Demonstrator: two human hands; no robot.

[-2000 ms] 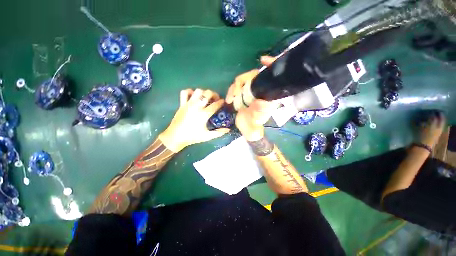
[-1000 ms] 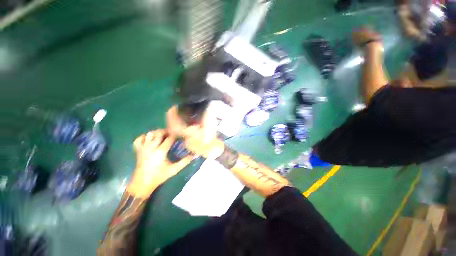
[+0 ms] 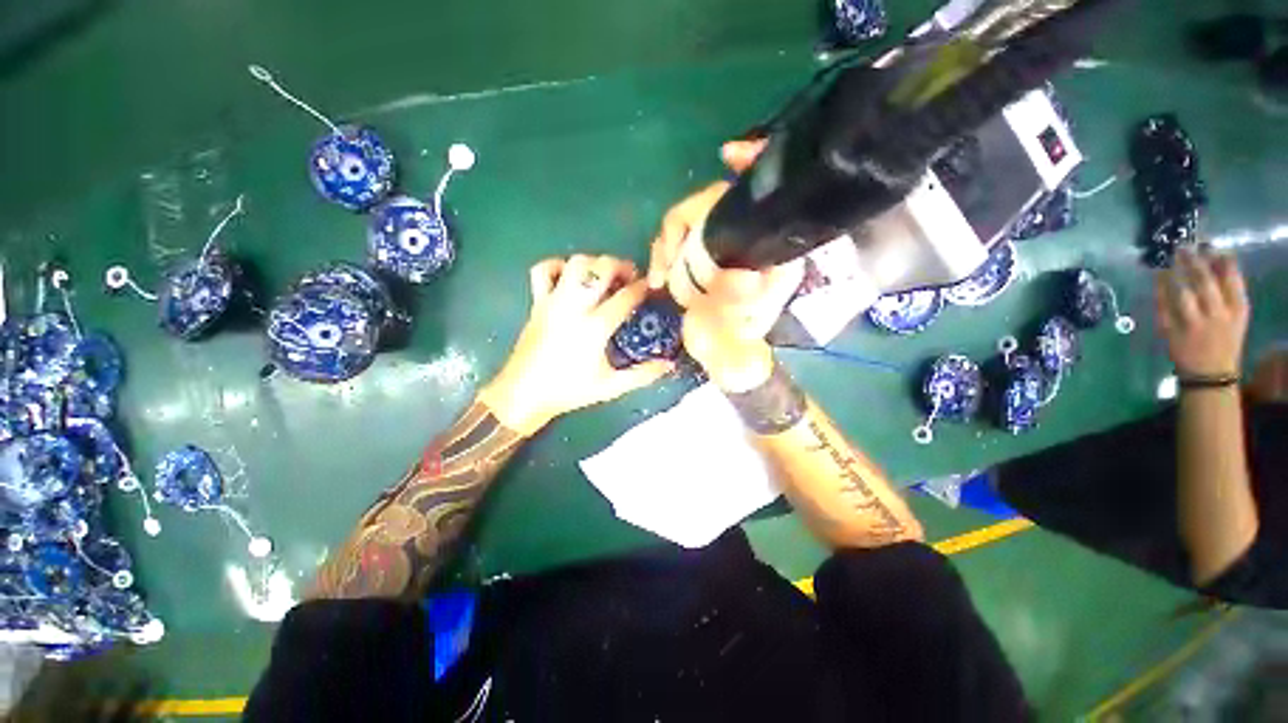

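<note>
My left hand (image 3: 572,336) holds a blue patterned corded unit (image 3: 648,333) on the green bench, fingers at its far side and thumb at its near side. My right hand (image 3: 725,294) is closed around the nose end of a black power screwdriver (image 3: 812,177), right over the unit's right side. The screwdriver slants up to the right. Its tip and any screw are hidden by my right hand. A white paper sheet (image 3: 684,465) lies just below the unit, near the bench edge.
A large pile of blue units (image 3: 57,473) lies at far left, with several loose ones (image 3: 325,325) nearer. The white screw feeder (image 3: 975,191) stands right, with units beside it. Dark parts (image 3: 1168,191) lie beyond. Another person's hand (image 3: 1201,304) rests at far right.
The view swung aside and back. My hands stay on the unit and screwdriver throughout. The other person's hand is now beside the dark parts.
</note>
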